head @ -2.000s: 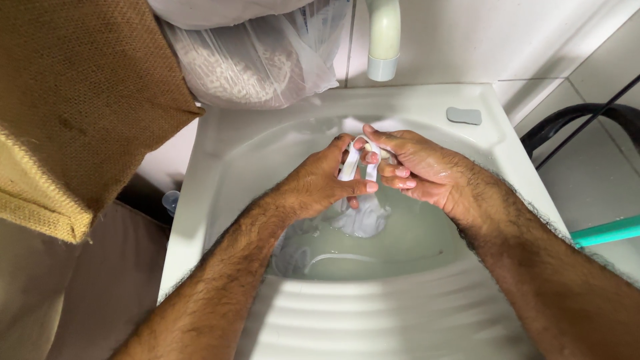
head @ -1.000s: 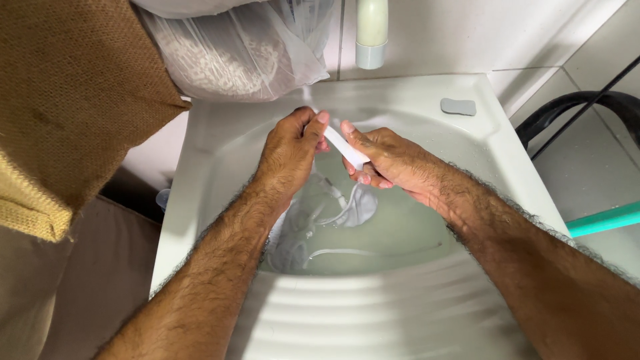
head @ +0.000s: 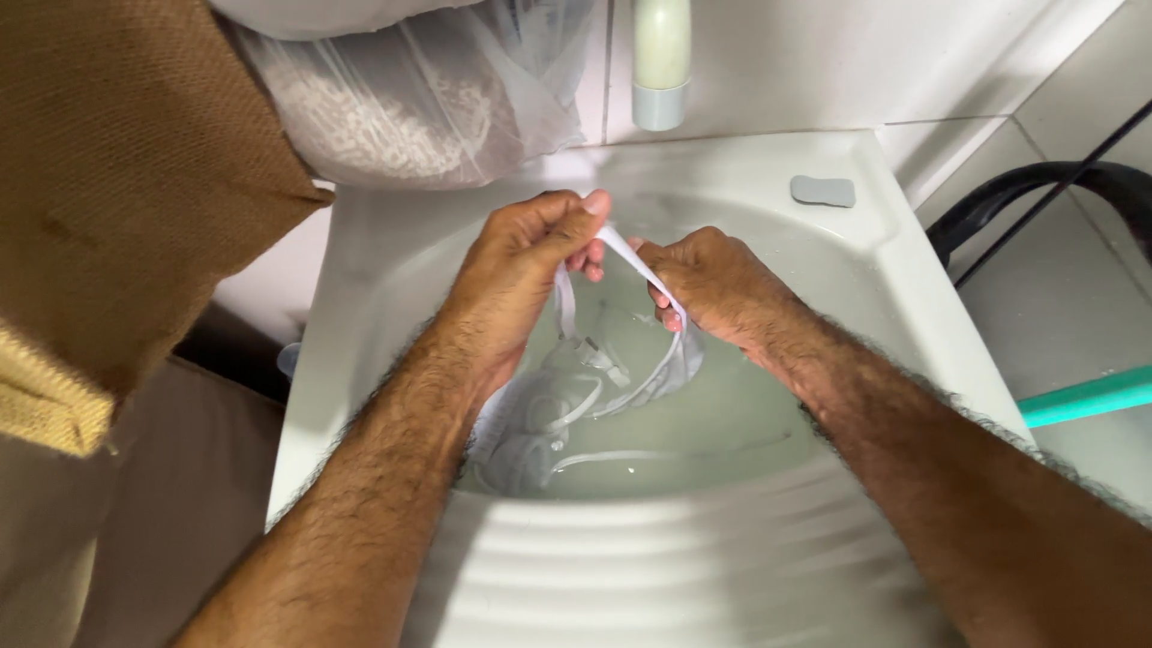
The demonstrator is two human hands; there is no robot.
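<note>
Above a water-filled laundry sink (head: 936,342), my left hand (head: 540,252) pinches a white fabric strap (head: 637,261) between thumb and fingers. My right hand (head: 706,283) is closed on the same strap a little lower and to the right, so a short stretch runs taut between them. From there the strap curves down into the cloudy water. White fabric (head: 517,454) lies submerged at the sink's left, with thin bands and a pale plastic buckle (head: 598,358) near it. The full shape of the wet item cannot be told.
A pale faucet spout (head: 661,72) hangs over the back rim. A flat grey piece (head: 823,191) rests on the back right corner. A clear plastic bag (head: 414,108) and brown burlap (head: 135,162) crowd the left. At right are a black hose (head: 990,193) and a green bar (head: 1089,396).
My hands have moved along the strap and farther apart. The strap my right hand grips now hangs down in a curve into the water.
</note>
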